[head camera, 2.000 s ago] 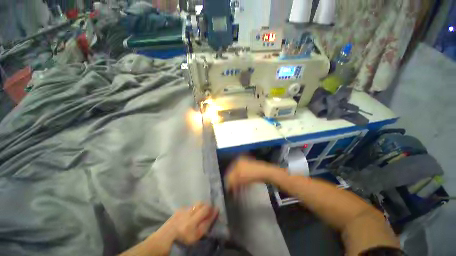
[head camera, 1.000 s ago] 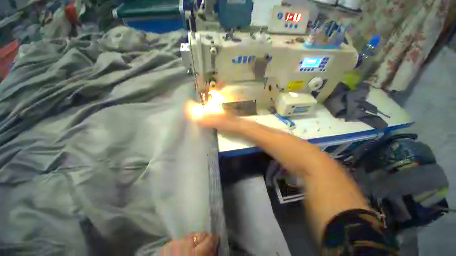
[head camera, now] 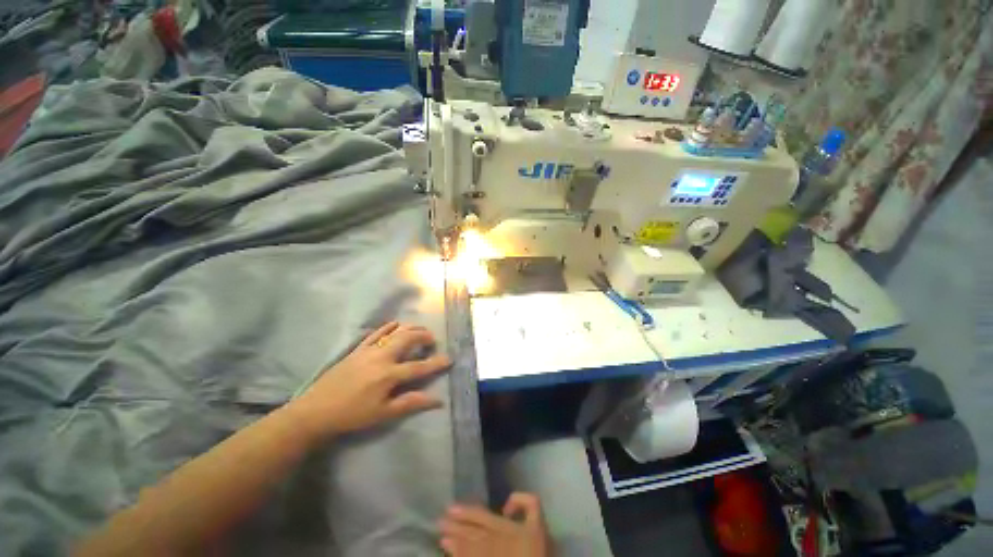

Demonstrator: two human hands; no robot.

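The large grey curtain panel (head camera: 218, 283) lies heaped left of the cream sewing machine (head camera: 523, 185). Its darker folded hem (head camera: 465, 403) runs straight up to the presser foot area, which is washed out by the bright lamp glow (head camera: 463, 263). My left hand (head camera: 387, 381) lies flat on the panel beside the hem, fingers spread towards it. My right hand (head camera: 495, 531) is at the bottom edge, partly cut off, with its fingers at the near part of the hem. The blue-handled snips (head camera: 628, 305) lie on the white table (head camera: 544, 337) right of the needle.
A dark grey scrap cloth (head camera: 779, 277) lies on the table's right end. A white roll (head camera: 662, 424) hangs under the table. White thread cones (head camera: 735, 27) stand upper right, near a blue-capped bottle (head camera: 824, 152). A pile of dark items (head camera: 893, 435) is at the lower right.
My right hand has moved from the needle area back to the near hem. My left hand has moved up and forward along the panel. The red display digits have changed.
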